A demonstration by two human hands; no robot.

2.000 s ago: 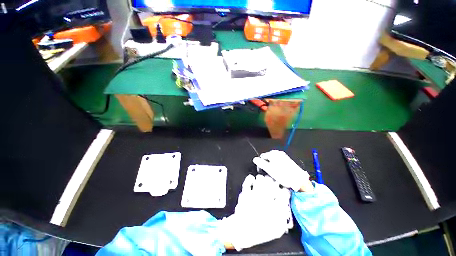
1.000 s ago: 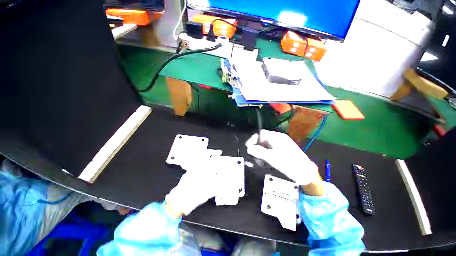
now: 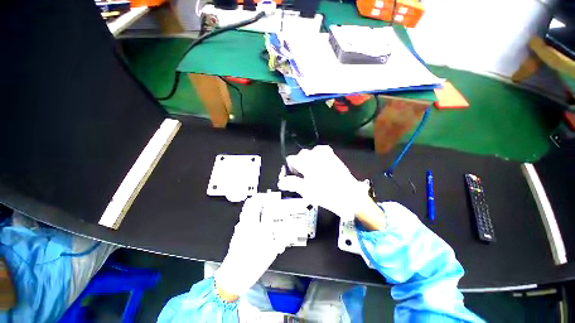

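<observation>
Three white square units lie on the black work surface. The left unit (image 3: 234,175) lies flat and uncovered. The middle unit (image 3: 311,218) is under my gloved left hand (image 3: 255,236), which holds it at its left and near side. My gloved right hand (image 3: 328,183) is over its far edge, fingers closed on the end of a black cable (image 3: 284,140). Whether the plug is in the unit is hidden by the fingers. The right unit (image 3: 348,237) is partly covered by my right wrist and sleeve.
A blue pen (image 3: 430,195) and a black remote control (image 3: 480,208) lie at the right. White edge strips (image 3: 142,171) bound both sides. Behind is a green shelf (image 3: 220,58) with papers (image 3: 353,76) and a grey box (image 3: 359,45). A blue cable (image 3: 413,140) hangs at the shelf's right.
The view has shifted. My right hand went from the right unit to the black cable and brought it to the middle unit's far edge. My left hand moved from the right unit to the middle one.
</observation>
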